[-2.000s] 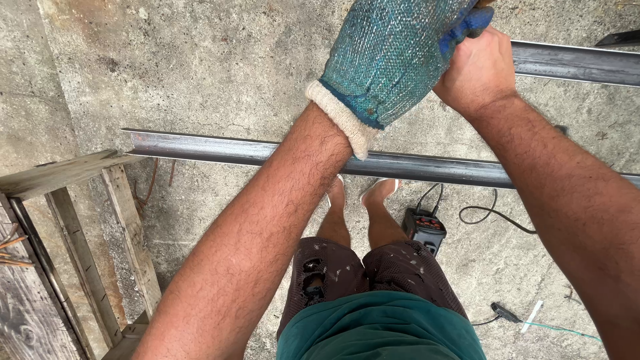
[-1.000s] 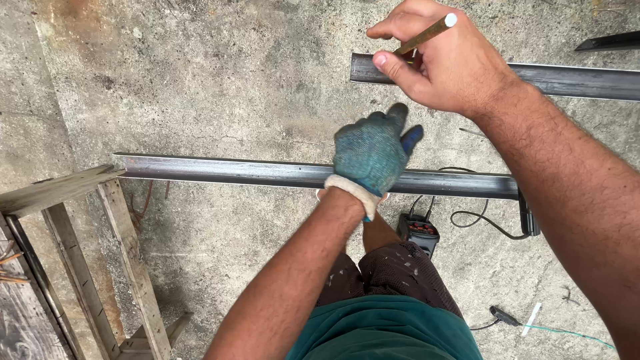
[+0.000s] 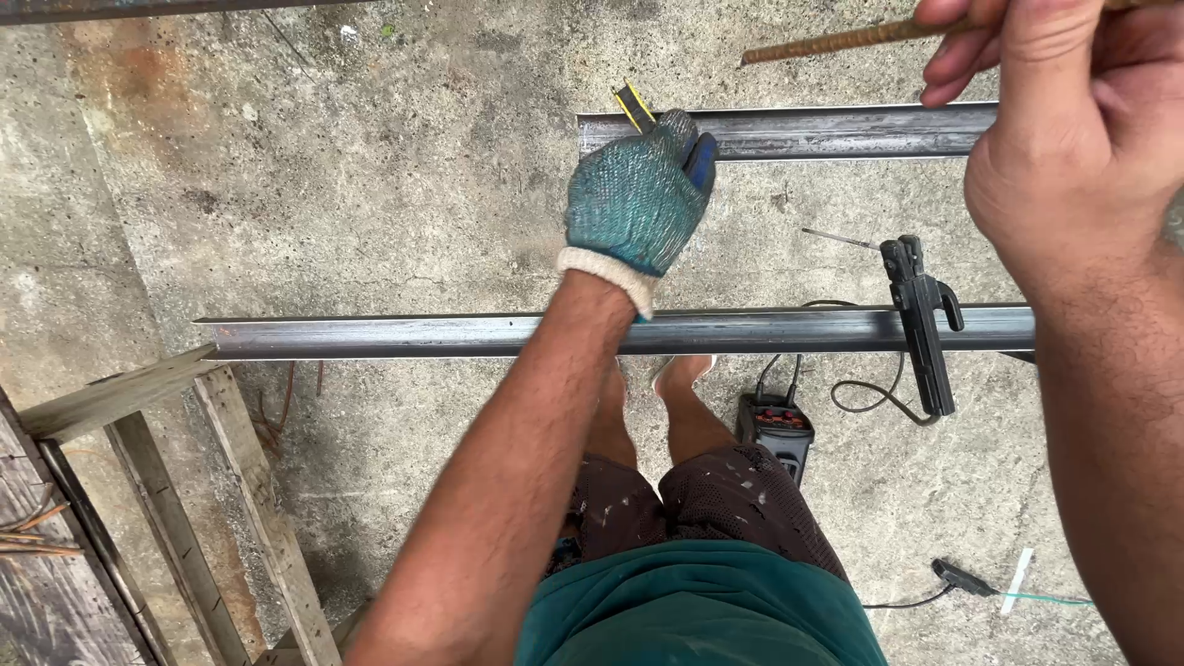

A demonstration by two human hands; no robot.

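My left hand (image 3: 638, 190), in a teal knit work glove with a cream cuff, is at the near end of the far steel angle bar (image 3: 842, 134). A small yellow and black object (image 3: 634, 106) sticks out beyond its fingers; whether the hand grips it is hidden. At the upper right, my bare right hand (image 3: 1054, 120) holds a rusty ribbed steel rod (image 3: 832, 42), which points left above the bar. A longer steel angle bar (image 3: 416, 338) lies across the view beneath my left forearm, with a black welding electrode holder (image 3: 920, 324) resting over it, a thin electrode in its jaws.
A wooden frame (image 3: 264, 518) stands at the lower left under the long bar's end. Near my feet sits a black welding machine (image 3: 777, 430) with cables. A black clamp-like piece (image 3: 962, 578) on a cable and a white strip (image 3: 1017, 581) lie on the concrete, lower right.
My gloved left hand has moved from over the long bar to the end of the far bar. My right hand has moved off that end to the right, holding the rod. The electrode holder has come into fuller view.
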